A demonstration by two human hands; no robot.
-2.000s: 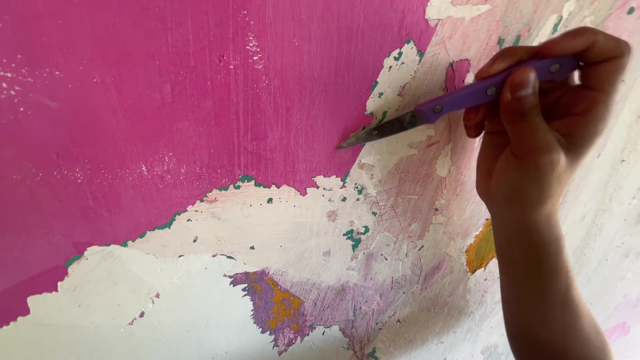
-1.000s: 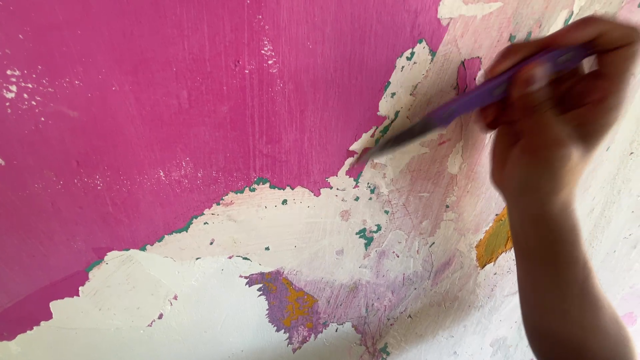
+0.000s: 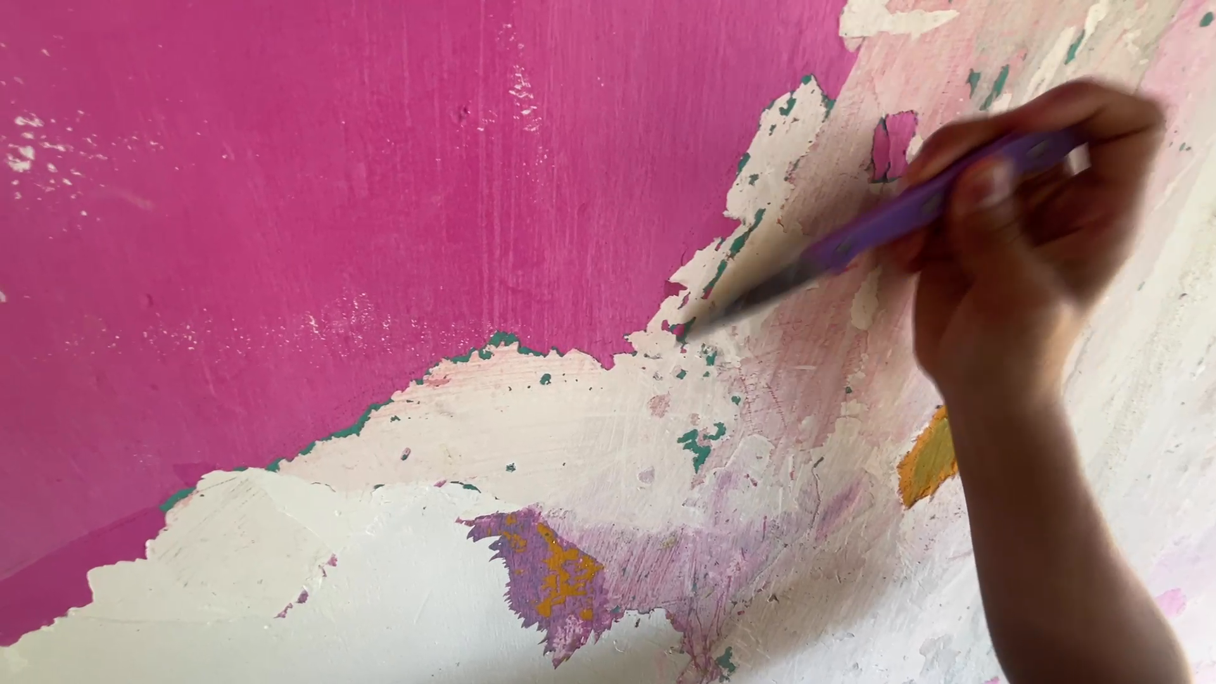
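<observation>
My right hand (image 3: pixel 1026 218) grips the purple riveted handle of a small knife (image 3: pixel 912 204) at the right of the head view. The blade, blurred, slants down to the left, its tip near bare pale wall just right of the pink paint's ragged edge. Whether the tip touches the wall cannot be told. Pink paint (image 3: pixel 380 190) covers the upper left of the wall. Below and right of it lies a pale stripped area (image 3: pixel 570 418) with thin green paint remnants along the border. My left hand is not in view.
A purple and orange paint patch (image 3: pixel 556 579) shows at the lower middle, and an orange-yellow patch (image 3: pixel 926 461) beside my forearm. A small pink remnant (image 3: pixel 893 147) is left of my knuckles. White wall surface (image 3: pixel 399 579) runs along the bottom.
Pink paint by the blade tip has come away since the first frame, baring a pale strip along the edge. The knife has moved down along that edge, still in my right hand.
</observation>
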